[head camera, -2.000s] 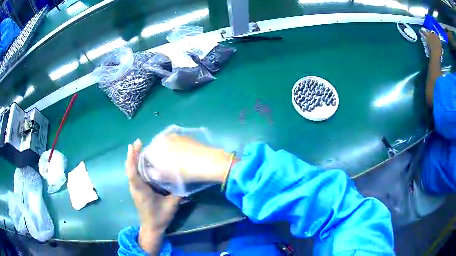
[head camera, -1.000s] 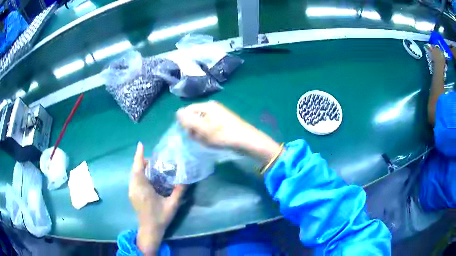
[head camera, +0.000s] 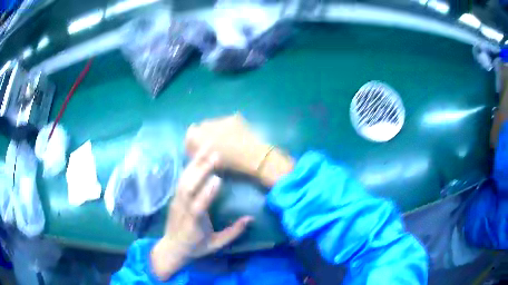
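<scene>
A clear plastic bag (head camera: 142, 181) with dark small parts inside lies on the green bench top, left of my hands. My left hand (head camera: 192, 214) is just right of the bag, its fingers apart and its thumb spread. My right hand (head camera: 223, 142) is above it, fingers curled, its fingertips close to or touching my left fingers. Whether my right hand holds anything is hidden and blurred. A round white dish (head camera: 377, 111) with rows of grey metal parts sits at the right.
Bulging bags of fasteners (head camera: 161, 55) lie at the back edge. At left are a white paper piece (head camera: 83, 175), a white round bundle (head camera: 53, 150) with a red stick (head camera: 71, 100), a pale wrapped bundle (head camera: 25, 189) and a metal box (head camera: 30, 100). Another person's blue sleeve (head camera: 483, 217) shows at right.
The clear bag has left my hands and now lies on the bench to the left. My left hand has moved right, and my hands have come together. The view has shifted.
</scene>
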